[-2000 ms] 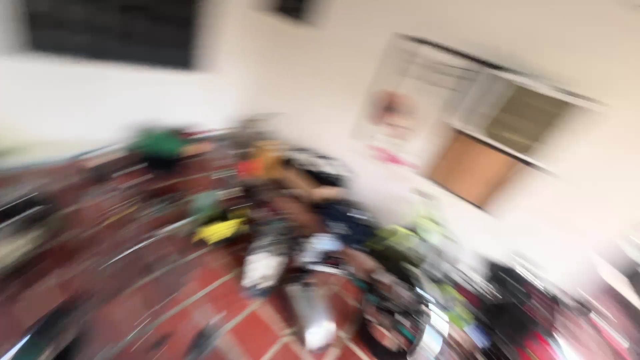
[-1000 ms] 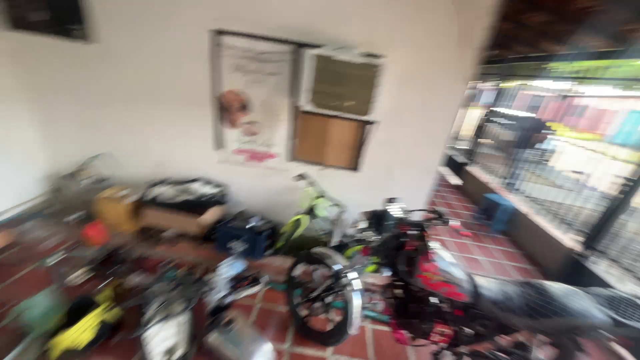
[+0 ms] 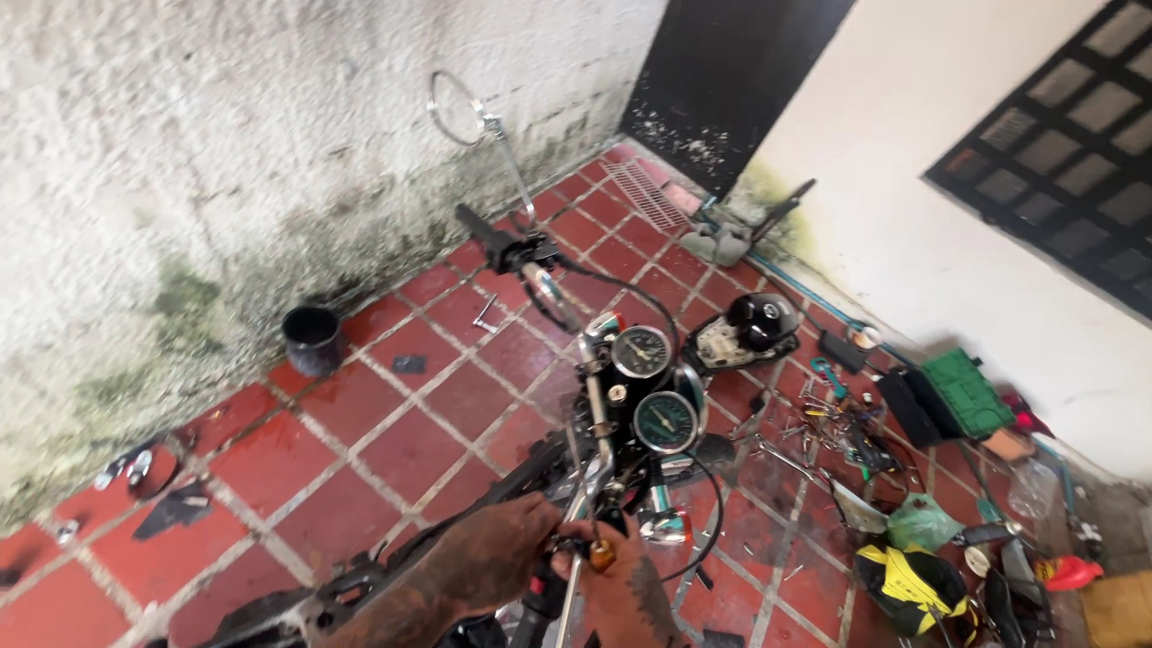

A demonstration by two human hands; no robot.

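Note:
A motorcycle's chrome handlebar point(image 3: 595, 396) runs up the middle of the head view, with two round gauges point(image 3: 666, 421) beside it. Both hands are at its lower end, near the grip point(image 3: 533, 605) and a metal rod point(image 3: 571, 598). My left hand point(image 3: 526, 531) has its fingers at the fittings by the bar; what they hold is hidden. My right hand point(image 3: 616, 576) is close against it, around a small amber-coloured part point(image 3: 601, 555). An orange-lensed turn signal point(image 3: 666, 526) is just right of the hands. A round mirror point(image 3: 457, 108) rises from the far grip.
Scattered tools point(image 3: 837, 423) lie on the red tile floor at right, near a green case point(image 3: 966, 393), a black-and-yellow bag point(image 3: 913, 585) and a black engine or tank part point(image 3: 760, 322). A black bucket point(image 3: 312, 340) stands by the stained wall point(image 3: 225, 180).
The view has swung far, from the wall with the poster and the parts on the floor to the handlebar. Both my hands are now in view at the bar; neither could be made out before.

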